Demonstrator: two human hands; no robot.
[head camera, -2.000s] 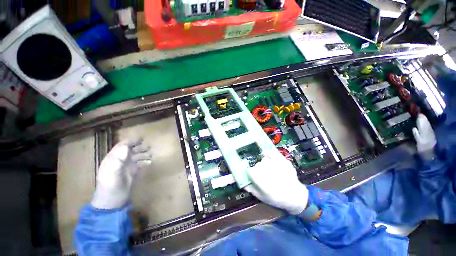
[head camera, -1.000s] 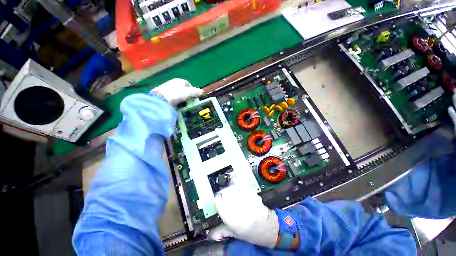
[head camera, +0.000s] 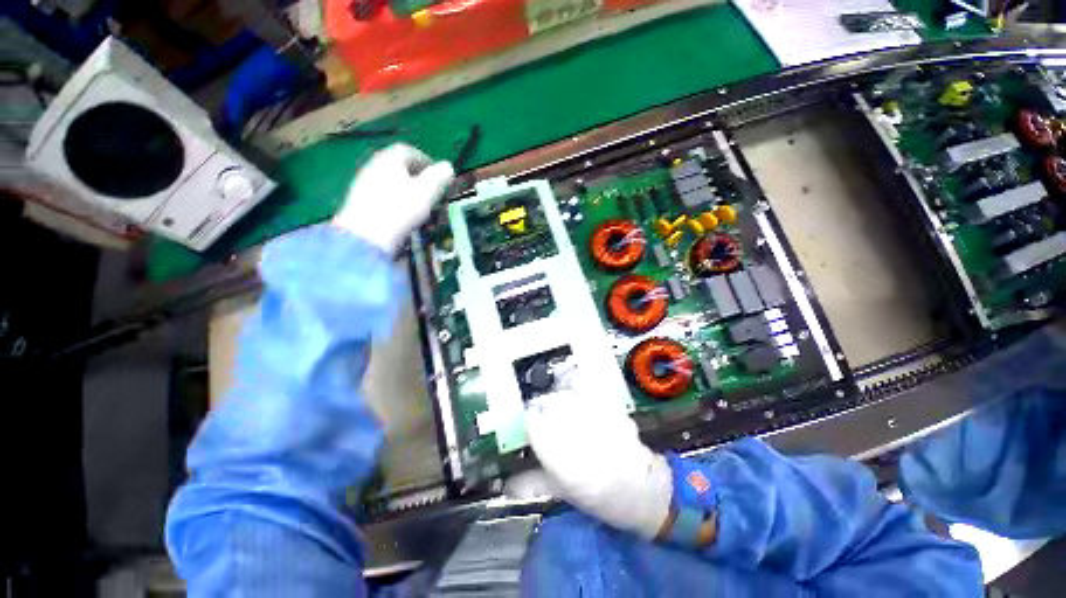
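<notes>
The pale green cover frame (head camera: 477, 333) with three windows lies over the left side of the green circuit board (head camera: 701, 386). Three orange-red copper rings (head camera: 637, 304) stand in a row on the board, right of the frame. My left hand (head camera: 392, 201), in a white glove, is at the board's far left corner, off the frame. Its fingertips are pinched at a thin dark tool (head camera: 466, 148) that points up and away. My right hand (head camera: 599, 461), gloved, is on the frame's near end, thumb low by the rail; its fingertips are partly hidden.
The board sits in a dark carrier with metal strips (head camera: 786, 280) on the conveyor. Another board (head camera: 994, 193) is at right, with a blue sleeve (head camera: 994, 450) near it. Beyond are a green mat (head camera: 561, 105), a red-orange tray (head camera: 450, 47) and a white fan-like device (head camera: 152, 146).
The frame has gone from slanting across the board to lying along its left side. My left hand has come to the far corner, then drawn slightly off the frame, and the dark tool now shows there.
</notes>
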